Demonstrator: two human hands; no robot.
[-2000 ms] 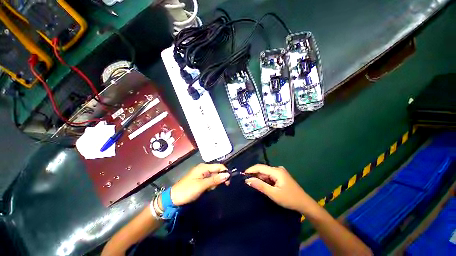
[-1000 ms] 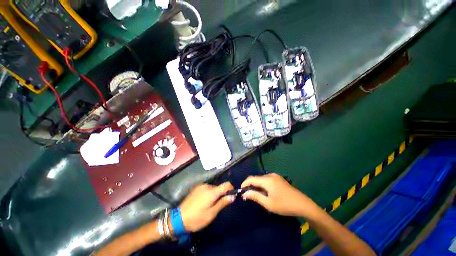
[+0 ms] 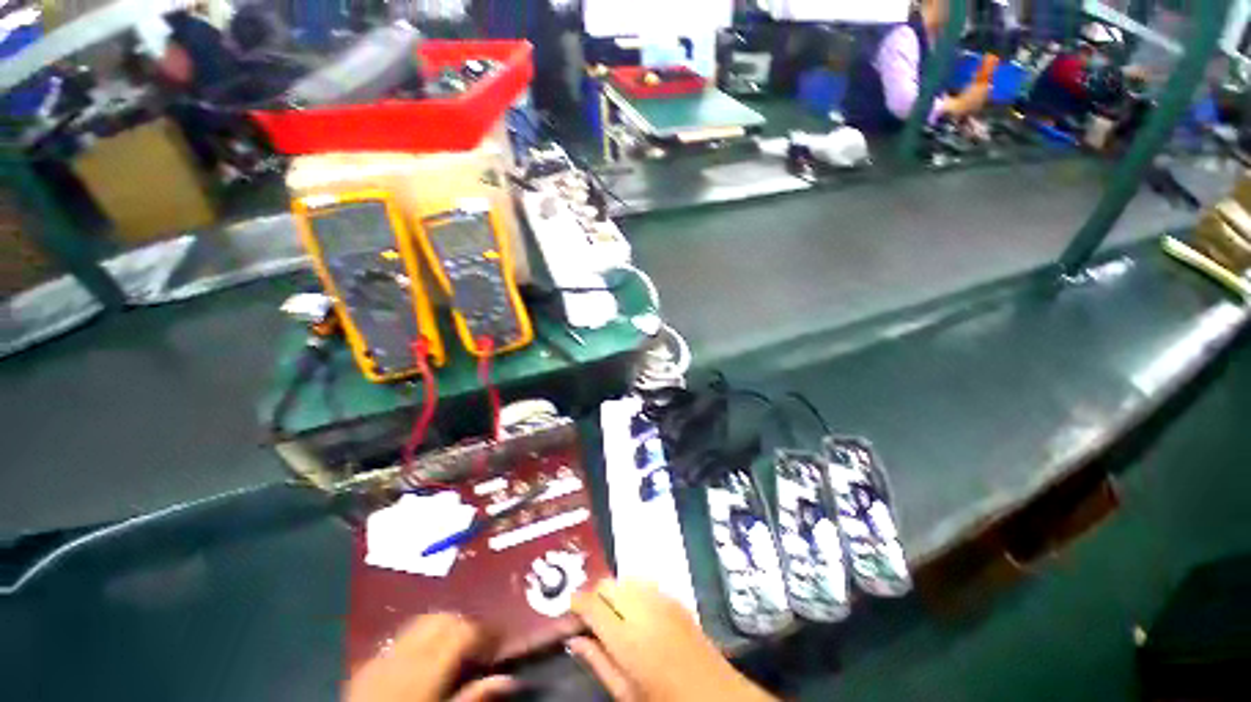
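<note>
My left hand (image 3: 425,661) is low on the front left part of the dark-red test box (image 3: 391,598), cut off by the lower edge. My right hand (image 3: 653,642) is at the box's front right corner, just below the rotary knob (image 3: 554,582). Both hands are blurred, and their fingertips are partly hidden, so I cannot tell what they hold. A blue pen (image 3: 450,540) lies on white paper (image 3: 406,532) on the box. A white power strip (image 3: 642,528) with black plugs stands beside it. Three open adapter units (image 3: 745,565) lie side by side to its right.
Two yellow-edged multimeters (image 3: 368,284) stand on the green shelf (image 3: 549,359), with red leads running down. A red bin (image 3: 412,121) is above them. A second power strip (image 3: 574,233) is to their right. Black cords (image 3: 693,428) bunch behind the units. People (image 3: 899,76) are across the line.
The view has tilted up, showing the shelf, bin and far line. My hands were together over my lap with a small dark piece; now they are apart at the test box's front.
</note>
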